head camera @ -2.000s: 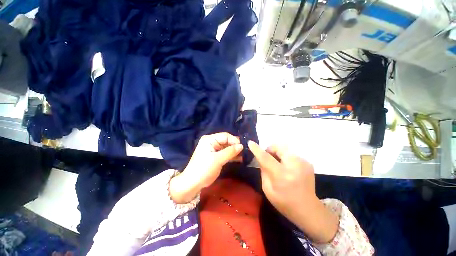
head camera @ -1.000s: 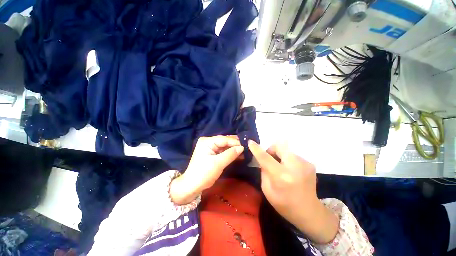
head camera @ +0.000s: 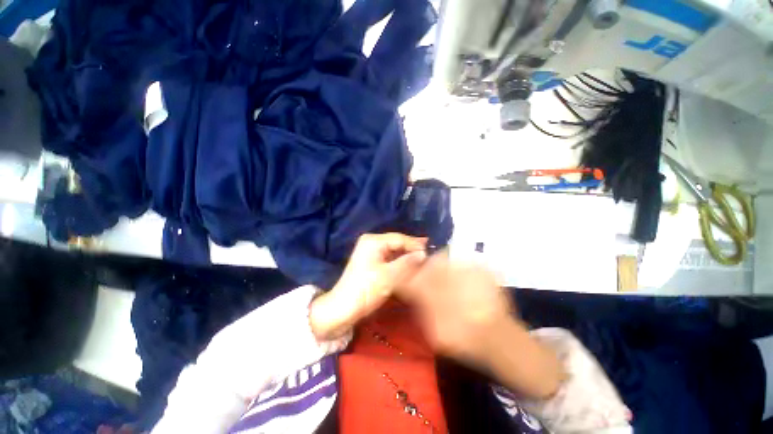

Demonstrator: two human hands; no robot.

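A heap of thin navy cloth (head camera: pixel 297 161) lies on the white machine table, with a small white label (head camera: pixel 154 107) on it. A narrow folded navy end (head camera: pixel 430 208) reaches from the heap to the table's front edge. My left hand (head camera: pixel 366 284) pinches this end between thumb and fingertips. My right hand (head camera: pixel 462 309) is motion-blurred, close beside the left fingertips; whether it holds cloth cannot be told.
The white sewing machine (head camera: pixel 627 42) stands at the upper right. Orange-red and blue snips (head camera: pixel 559 178), a black cord bundle (head camera: pixel 623 140), yellow-green-handled scissors (head camera: pixel 726 222) and a tan piece (head camera: pixel 627 273) lie at the right. Dark cloth (head camera: pixel 186 326) hangs below the table edge.
My right hand has shifted slightly left and blurred with movement. My left hand has moved slightly right. The folded navy end has bulged to the right, and a small dark speck shows beside it.
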